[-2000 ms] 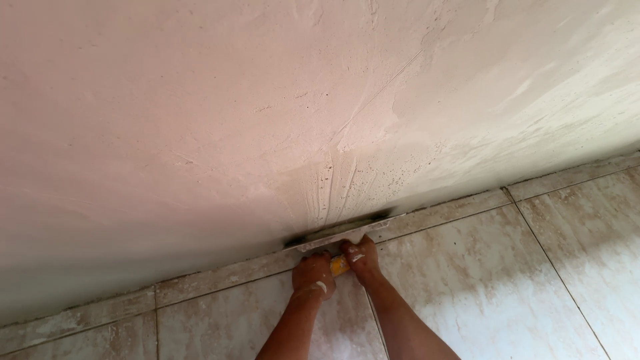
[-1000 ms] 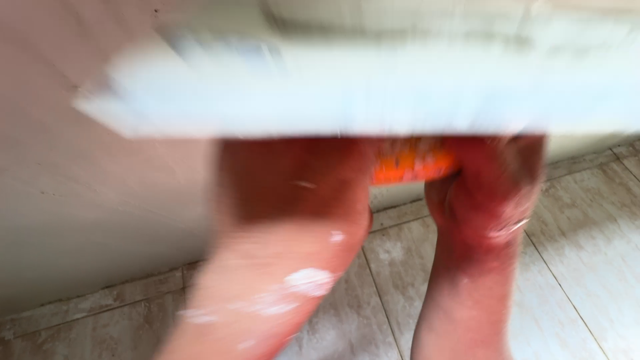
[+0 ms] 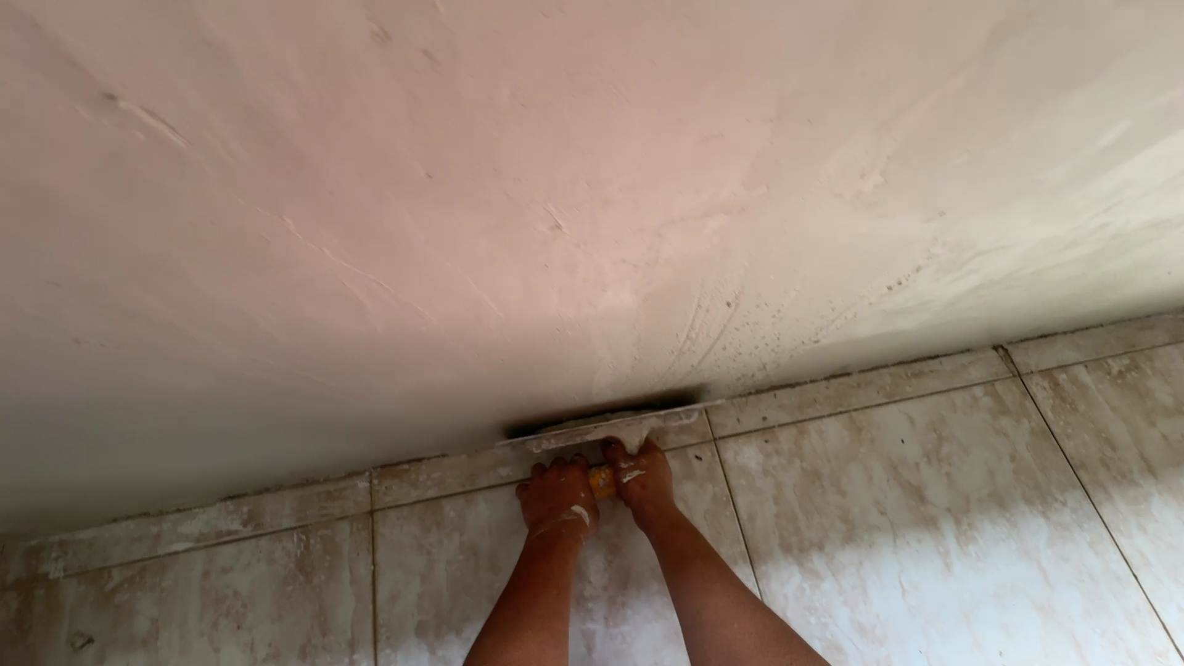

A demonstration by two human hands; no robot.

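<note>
Both hands grip the orange-yellow handle [image 3: 602, 481] of a wide plastering blade [image 3: 615, 427]. My left hand [image 3: 557, 490] is closed around the handle's left part, with a pale smear at the wrist. My right hand [image 3: 642, 476] holds the right part, its fingers near the back of the blade, and bears white spots. The long blade lies along the foot of the plastered wall [image 3: 462, 231], just above the tile skirting, with a dark shadow behind it. Whitish plaster clings to the blade's back. The palms and part of the handle are hidden.
A tile skirting [image 3: 444, 479] with plaster smears runs along the wall's base. Marbled floor tiles [image 3: 879, 518] with dark joints lie below. The wall shows ridges, streaks and a patch of small pits [image 3: 740, 333] above the blade's right end.
One second ago both hands and the blade were raised close to the camera and blurred; now they are down at the wall's foot, much as they were two seconds ago.
</note>
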